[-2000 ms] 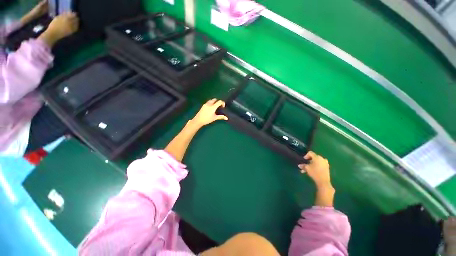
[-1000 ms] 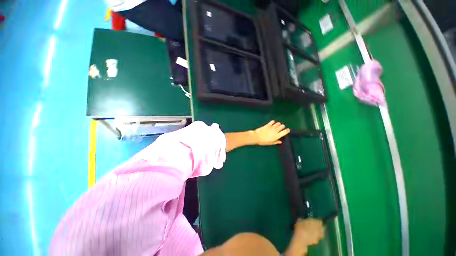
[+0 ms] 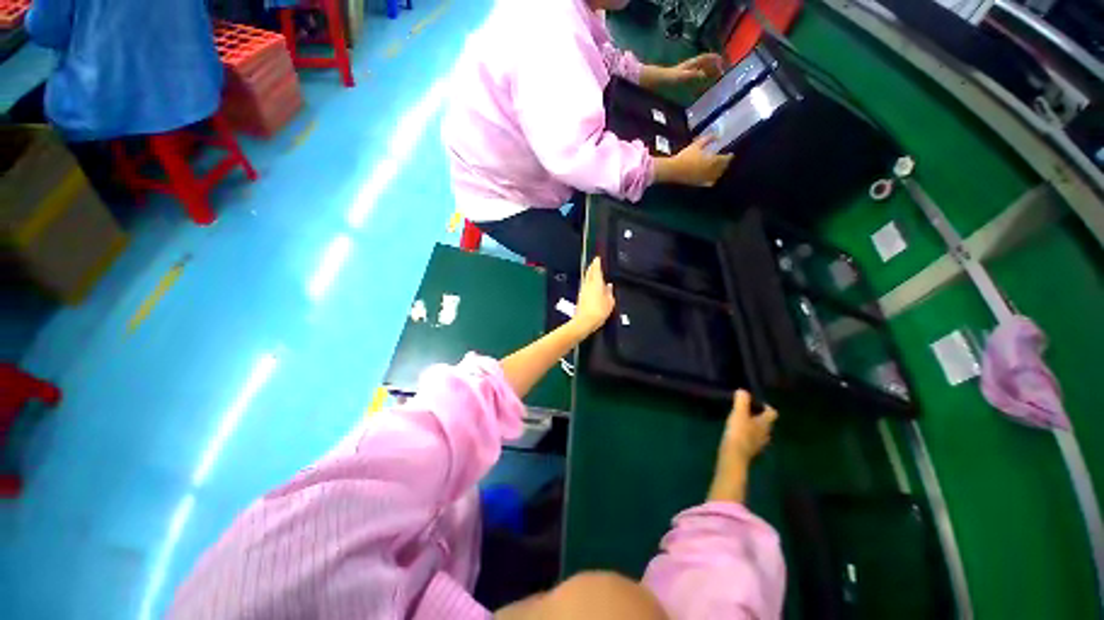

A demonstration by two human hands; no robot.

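Observation:
A black foam tray [image 3: 654,378] lies on the green bench in front of me, with two dark tablets side by side; the nearer tablet [image 3: 676,336] and the farther tablet [image 3: 668,258] each bear a small white sticker. My left hand [image 3: 593,298] grips the tray's left edge. My right hand [image 3: 748,424] holds its near right corner. Both hands' fingertips are partly hidden at the rim.
A tray stack [image 3: 775,317] with glossy tablets stands right of the tray. Another tray [image 3: 866,551] lies at the lower right. A person in pink [image 3: 545,109] handles tablets beyond. A pink cloth [image 3: 1021,373] hangs on the rail. A green side table [image 3: 466,317] stands at left.
The view has turned toward the neighbouring person. My hands have left the smaller-looking tray near the back rail and taken hold of the tray with two dark tablets.

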